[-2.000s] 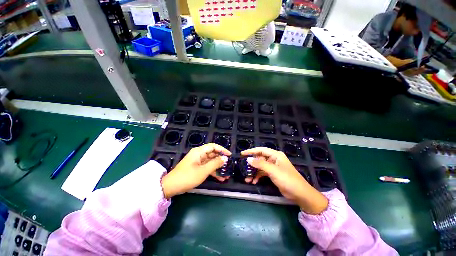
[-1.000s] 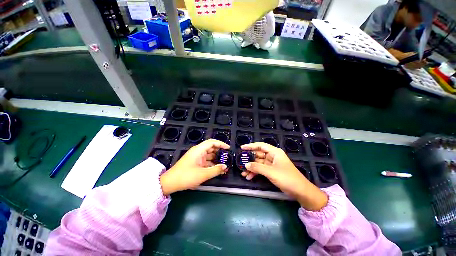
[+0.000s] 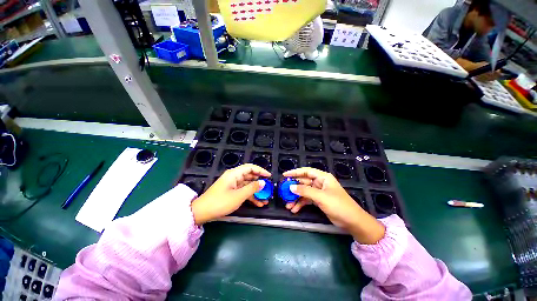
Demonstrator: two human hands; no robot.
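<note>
My left hand (image 3: 231, 195) holds one round unit (image 3: 264, 190) by its edge between thumb and fingers. My right hand (image 3: 320, 194) holds a second round unit (image 3: 288, 190) in the same way. Both faces show bright blue and are side by side, a small gap apart, above the near part of the black compartment tray (image 3: 385, 187). Many tray pockets hold glossy black discs; two pockets at the back right look empty. My hands hide some front pockets. A single black disc (image 3: 145, 156) lies on the far end of the white paper slip (image 3: 115, 191).
A blue pen (image 3: 82, 186) and black cable lie left. A white-and-red marker (image 3: 465, 204) lies right, with clear ribbed trays (image 3: 521, 220) beyond. A metal upright (image 3: 131, 76) stands behind left. A person sits at the back right near a white tray (image 3: 415, 52).
The unit faces have gone from dark, then dark with pale stripes, to bright blue. Both hands stay in nearly the same place, each still holding its unit.
</note>
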